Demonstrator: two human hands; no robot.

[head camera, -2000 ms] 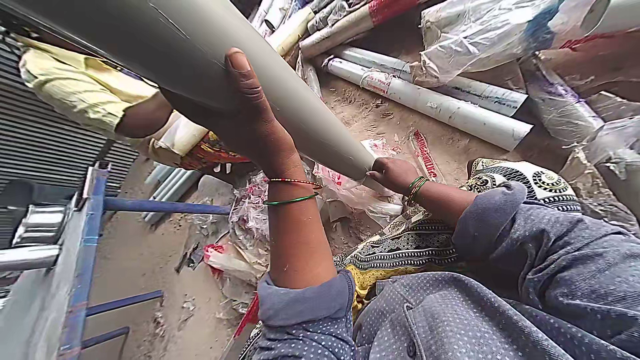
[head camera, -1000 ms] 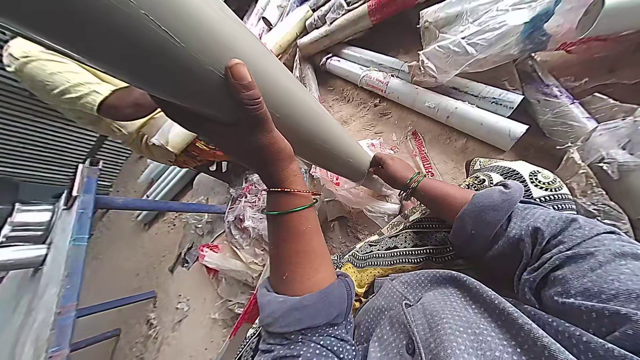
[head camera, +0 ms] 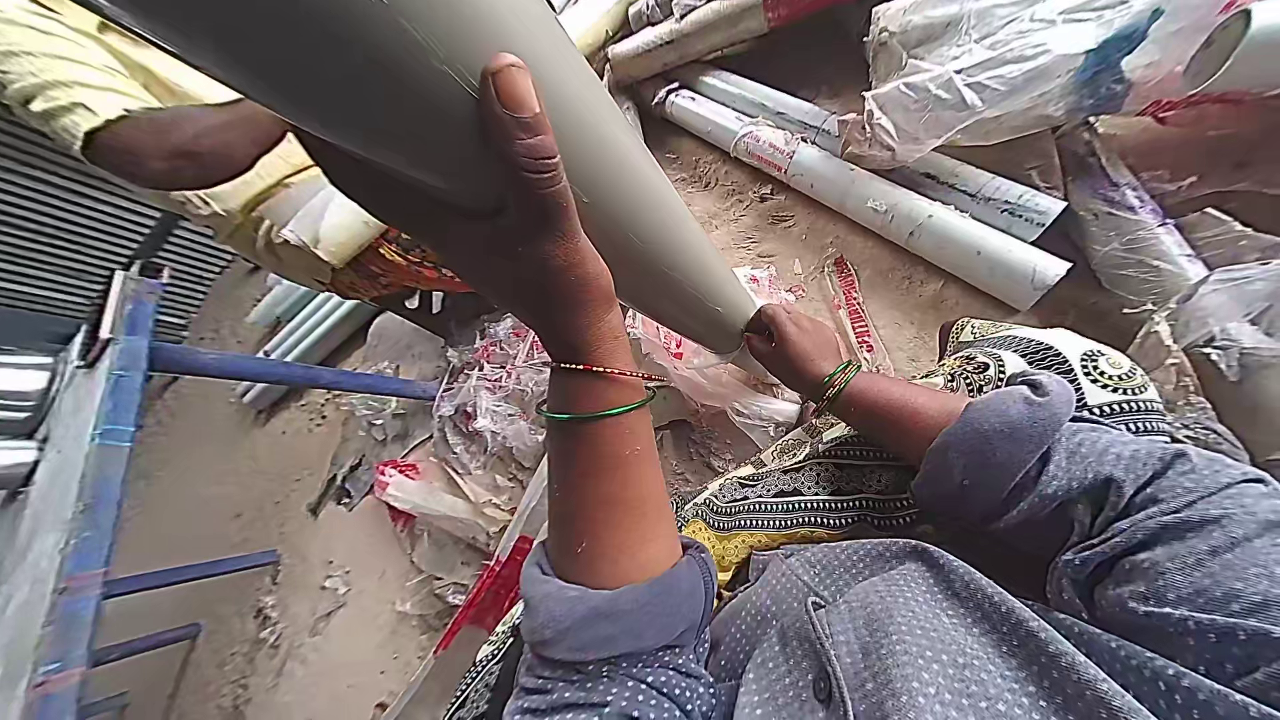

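Observation:
A long grey pipe, seemingly plastic, [head camera: 610, 170] slants from the upper left down to the middle of the view. My left hand [head camera: 510, 210] grips it from below and beside, thumb laid along its upper side; the other fingers are hidden behind it. At the pipe's lower end, my right hand [head camera: 795, 348] pinches the rim, with its fingertips partly out of sight. Crumpled clear plastic film with red print [head camera: 690, 370] lies under and beside that end. Bangles circle both my wrists.
Wrapped and bare pipes [head camera: 900, 225] lie on the dirt ground at the upper right. A blue metal frame [head camera: 125, 400] stands at left, its bars reaching inward. Behind the pipe, another person's arm [head camera: 190, 145] shows at upper left. More pipes [head camera: 310, 335] rest near the frame.

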